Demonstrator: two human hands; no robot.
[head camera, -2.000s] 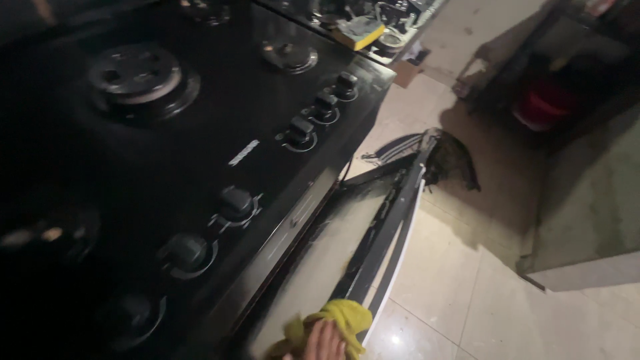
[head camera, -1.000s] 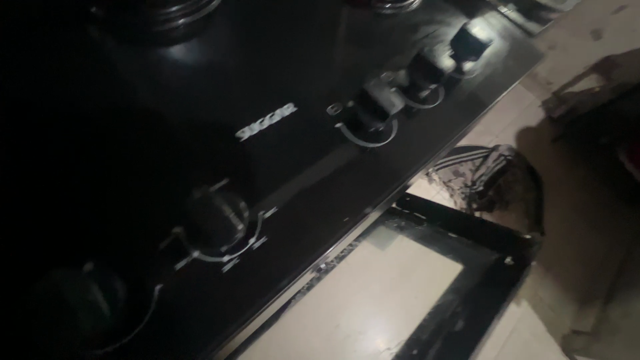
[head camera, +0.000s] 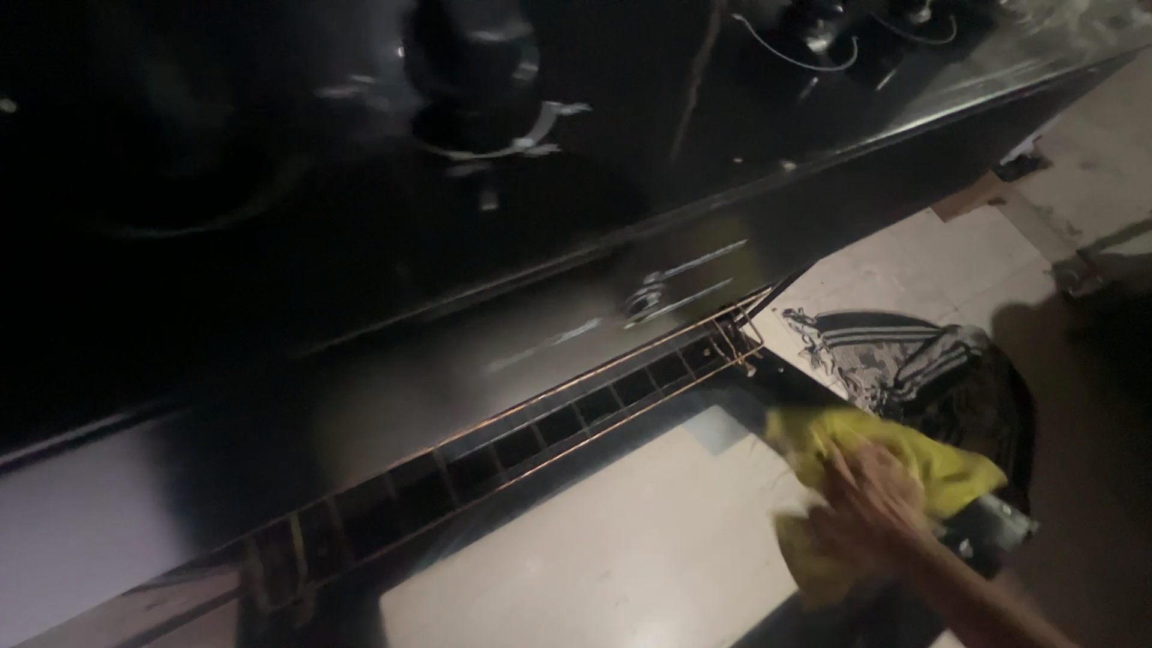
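My right hand (head camera: 868, 499) comes in from the lower right and presses a yellow cloth (head camera: 945, 463) on the right end of the opened oven door (head camera: 603, 540). The fingers lie spread over the cloth, and motion blurs them. A pale glass panel fills the middle of the door, within a dark frame. Behind the door, a wire oven rack (head camera: 540, 432) shows in the oven opening. Above it is the black stove's control panel (head camera: 576, 180) with its knobs (head camera: 468, 81). My left hand is not in view.
A dark patterned fabric item with stripes (head camera: 936, 360) lies on the light tiled floor (head camera: 936, 261) past the door's right end. A small brown object (head camera: 972, 196) is on the floor beside the stove's far corner. Deep shadow covers the right side.
A second ago no hand showed; now my right hand and the yellow cloth are at the door's right end. The oven door is lower, and the rack shows. The view has shifted.
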